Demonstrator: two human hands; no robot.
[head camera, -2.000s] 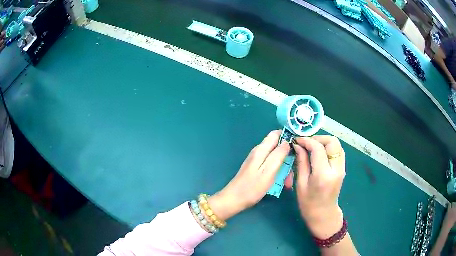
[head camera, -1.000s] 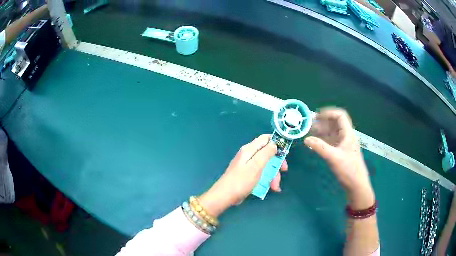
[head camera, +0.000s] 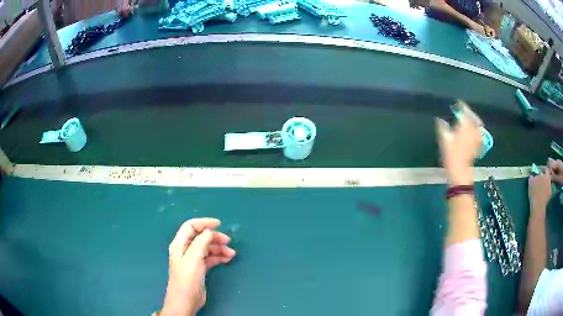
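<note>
My left hand (head camera: 196, 262) is empty above the green bench, fingers loosely curled. My right hand (head camera: 460, 142), blurred, is over the dark belt at the right. A turquoise fan body (head camera: 486, 143) shows partly behind it; whether my fingers grip it is hidden. A second fan body (head camera: 299, 141) lies on the belt at the centre, its open handle pointing left, with a small circuit board (head camera: 274, 139) near the ring. A third fan body (head camera: 74, 136) lies on the belt at the left.
Rows of small silver-and-black parts (head camera: 501, 225) lie at the bench's right, beside a neighbour's arm (head camera: 536, 228). A pale strip (head camera: 278, 178) edges the belt (head camera: 185, 99). Turquoise parts (head camera: 204, 12) and black heaps (head camera: 394, 29) lie on the far bench, where another person's arm (head camera: 460, 17) shows.
The view has swung round to face the belt. The fan body is out of my left hand, which is now empty. My right hand has reached out over the belt to the right.
</note>
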